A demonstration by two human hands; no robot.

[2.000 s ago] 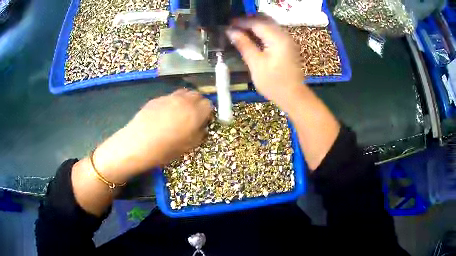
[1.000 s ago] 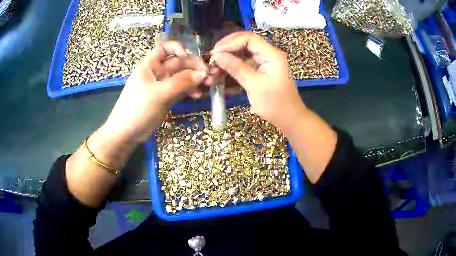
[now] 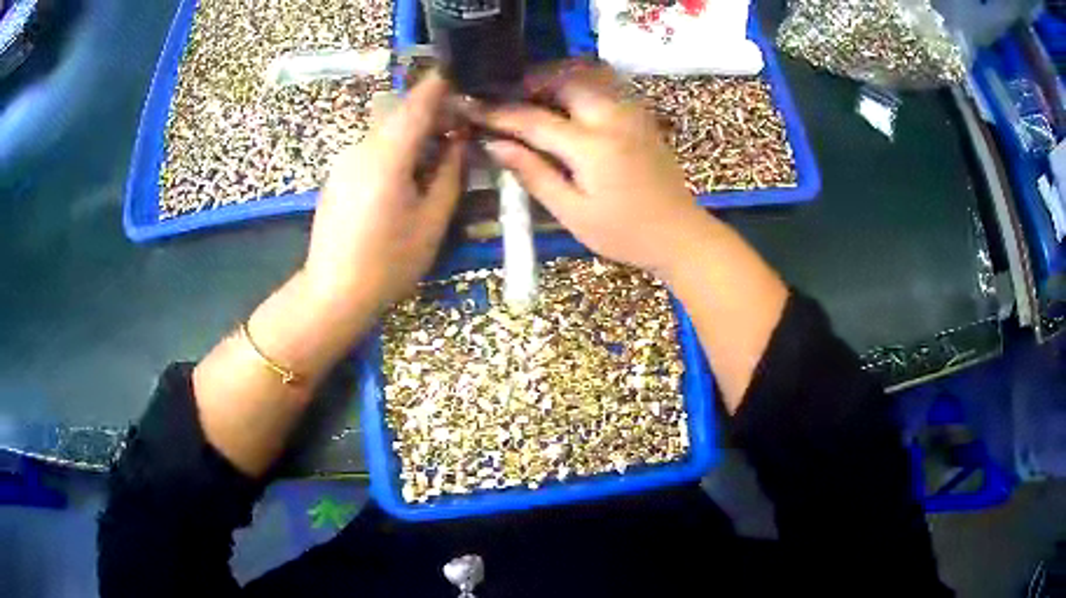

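Note:
My left hand (image 3: 392, 193) and my right hand (image 3: 602, 164) meet at the dark upright fixture (image 3: 477, 47), their fingertips close together just below its body. Both hands are blurred, and whether a small part is between the fingers cannot be told. The fingers hide most of the fixture's working spot. A white finger-thick tube (image 3: 517, 240) points from there down over the front tray. The blue front tray (image 3: 549, 495) holds a heap of small gold and silver metal fittings (image 3: 538, 386).
The left rear tray (image 3: 143, 193) holds gold-brown parts and a whitish handle (image 3: 333, 67). The right rear tray (image 3: 807, 158) holds coppery parts, with a white packet (image 3: 678, 44) on it. A clear bag of metal parts (image 3: 877, 37) and small white tag (image 3: 876, 115) lie far right.
My left hand has moved from over the front tray up to the fixture, beside my right hand. Over the last second both hands have shifted slightly up, closer to the fixture body.

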